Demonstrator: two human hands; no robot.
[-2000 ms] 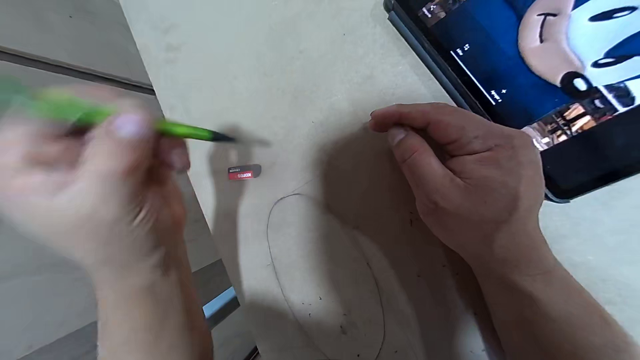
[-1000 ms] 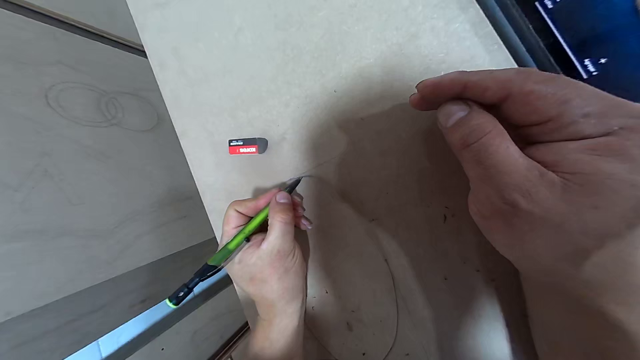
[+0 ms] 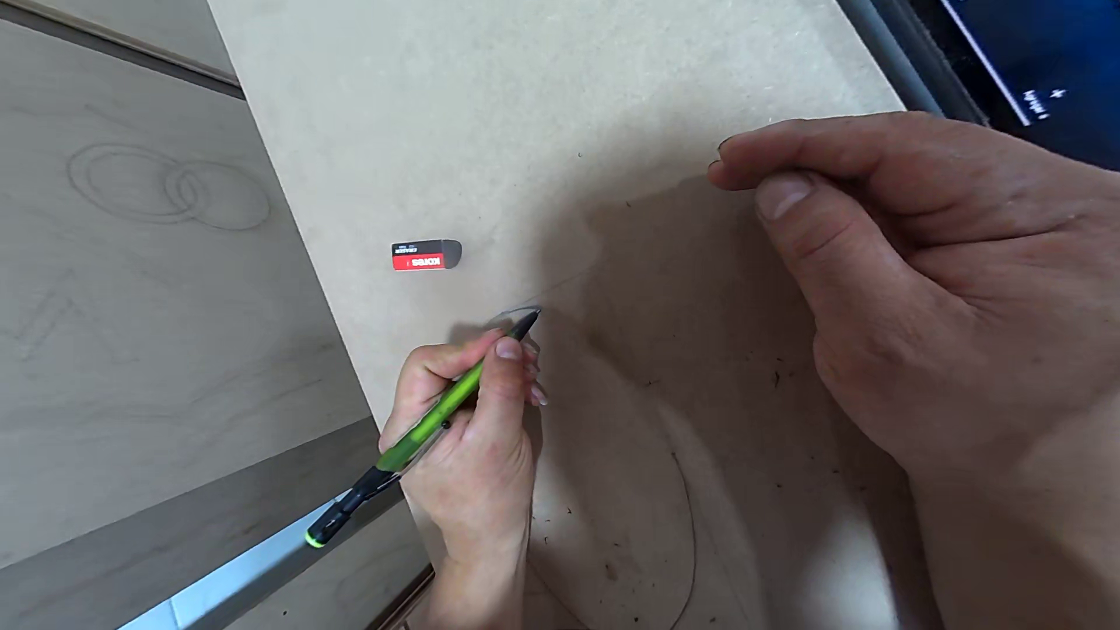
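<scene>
My left hand point(image 3: 477, 429) grips a green and black mechanical pencil point(image 3: 435, 416) whose tip touches a pale board point(image 3: 490, 105). A short dark stroke lies at the tip, on the upper end of a large drawn oval point(image 3: 691, 516), partly hidden by the hand. Up and left of the tip lies an eraser point(image 3: 426, 255) in a red and black sleeve. At the right, my right hand point(image 3: 910, 236) hovers or rests over the board with its fingers curled and the thumb close under the forefinger; nothing shows in it. Whether it touches the board I cannot tell.
A tablet point(image 3: 1041, 79) in a dark case sits at the top right corner, its screen partly visible. Dark crumbs dot the lower board. Left of the board's edge, a lower grey surface point(image 3: 175, 350) bears faint interlocking ovals point(image 3: 171, 188). A light blue strip point(image 3: 219, 577) runs below.
My left hand has come from above the board at the left down to the oval's top, the pencil still in it. A dark stroke now shows at the tip. The view has moved closer.
</scene>
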